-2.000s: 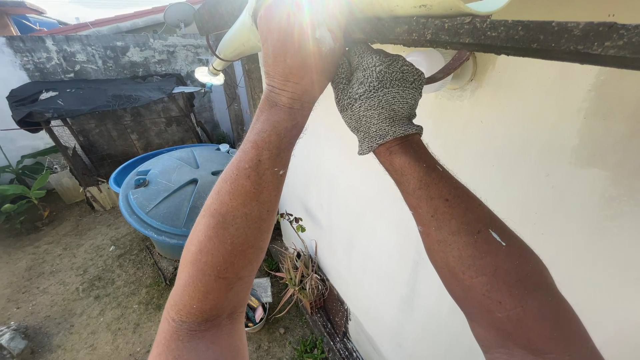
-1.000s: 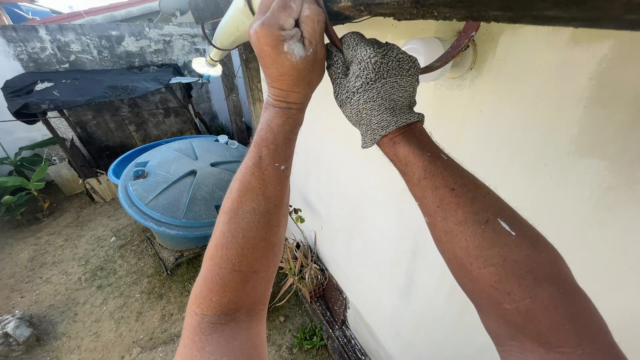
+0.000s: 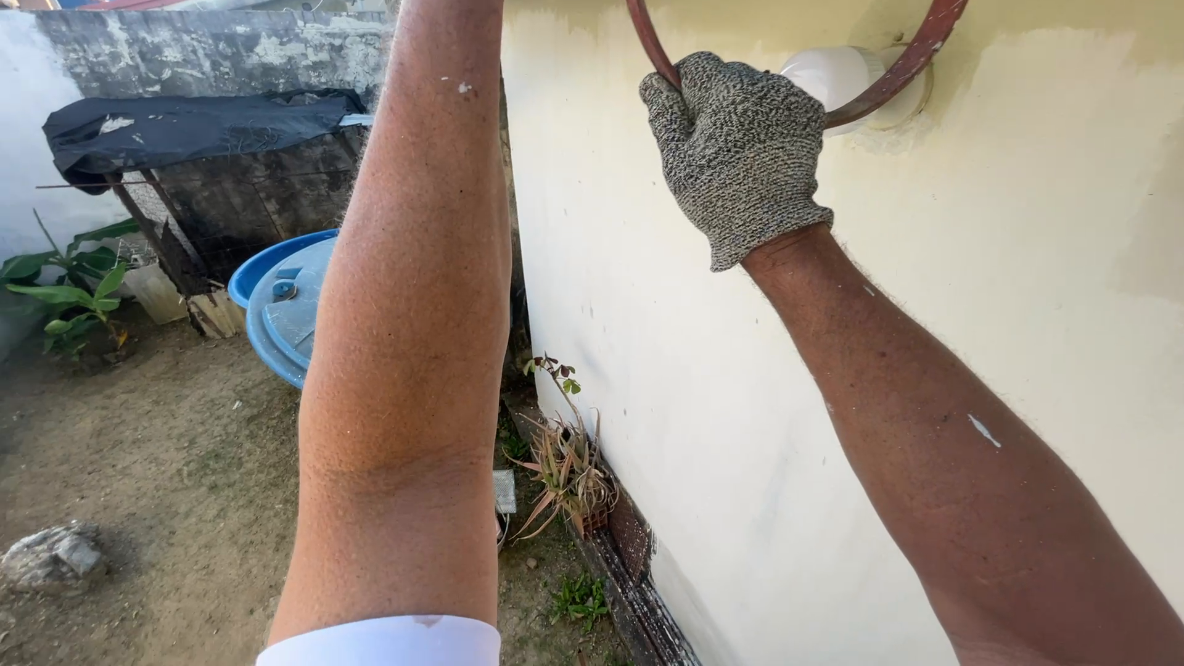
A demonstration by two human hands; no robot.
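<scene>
My right hand, in a grey knitted work glove, is closed around a flat reddish-brown strap that looks flexible. One part of the strap rises from the thumb side past the top edge, and the other curves up to the right. Behind the strap a white rounded fixture is mounted on the cream wall. My left arm reaches straight up, and its hand is beyond the top edge, so what it holds is hidden.
A blue lidded water tank stands behind my left forearm. Beyond it is a dark sheet over a low shelter. Spiky potted plants grow at the wall's foot; a rock lies on the ground at left.
My left hand, bare and beside the glove near a pale tube one second ago, has gone up out of view. The tube and dark beam have left view. The glove still grips the strap.
</scene>
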